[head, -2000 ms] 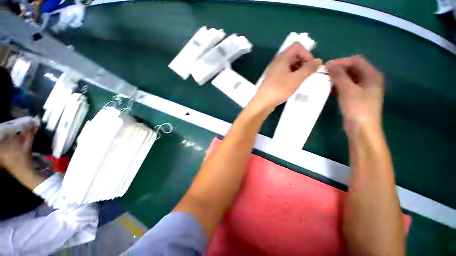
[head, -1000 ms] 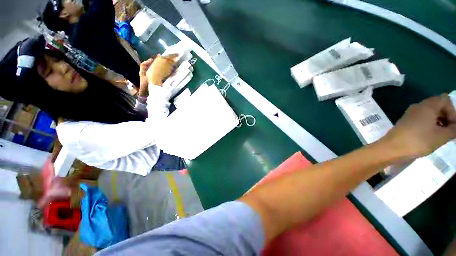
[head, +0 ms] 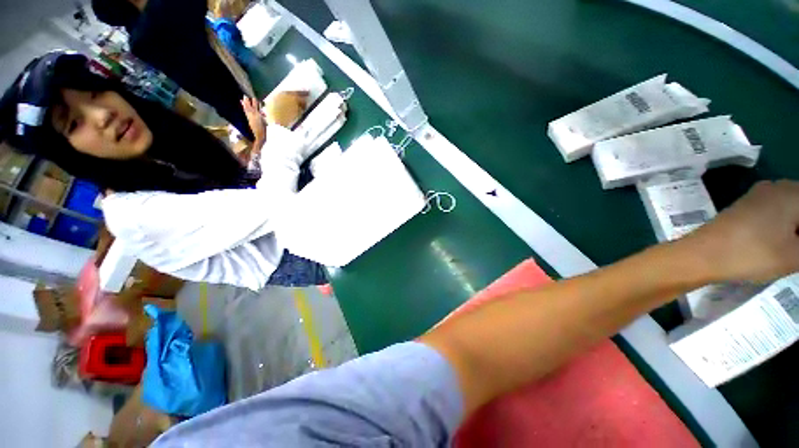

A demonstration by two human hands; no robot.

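Observation:
My left hand point(head: 764, 229) is at the right edge, its fingertips cut off by the picture's rim, so its hold cannot be seen. A white carton point(head: 740, 337) with small print and a barcode lies slanted below this hand, partly out of the picture, its lower end by the pale rail. Two white cartons with ragged open ends, an upper one point(head: 626, 115) and a lower one point(head: 670, 150), lie side by side on the green belt point(head: 491, 79). Another barcoded carton point(head: 676, 206) lies under my forearm, partly hidden. My right hand is out of view.
The pale rail point(head: 517, 223) runs diagonally beside the red mat point(head: 569, 394) under my forearm. A stack of white pieces with string loops point(head: 364, 206) is at left. A co-worker point(head: 201, 219) sits beyond it; a slanting post point(head: 377, 61) stands above.
Over the two seconds the view has swung left, bringing the co-worker into view and my right hand out of it. Since one second ago the cartons have shifted slightly right and down in the picture.

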